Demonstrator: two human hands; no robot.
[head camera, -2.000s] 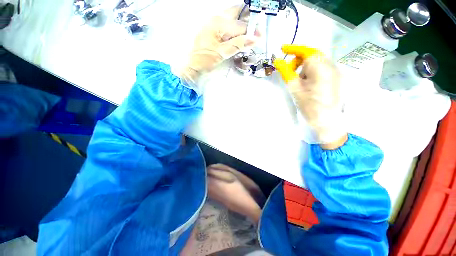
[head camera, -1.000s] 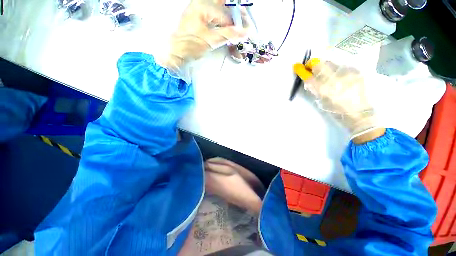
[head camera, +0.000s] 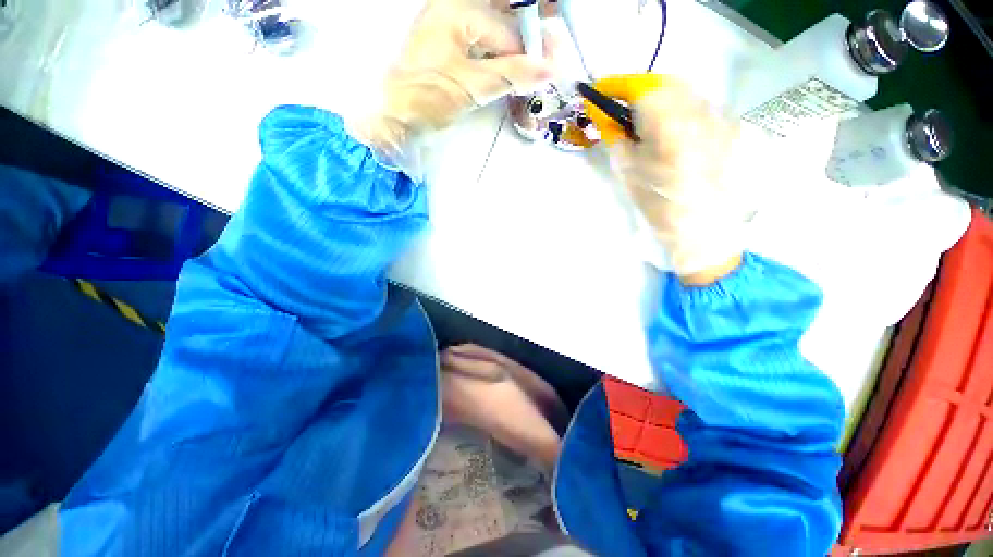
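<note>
The oval unit lies on the white benchtop, with its shiny chrome end part nearest me and its white bars running up to the frame's top edge, where the far end is cut off. My left hand, in a clear glove, holds the unit at its left side by the bars. My right hand, gloved with orange-yellow finger cots, holds the slim black tweezers beside the chrome end part. The tweezers' tips are too blurred to tell if they touch it.
Two white bottles with metal tops stand at the right, near white wipes. A large red tray is at the far right. Shiny waiting units lie at the upper left. The bench's near edge runs diagonally below my hands.
My right hand moved right, away from the unit, with the tweezers showing, then came back left to the chrome end part. My left hand stays on the unit.
</note>
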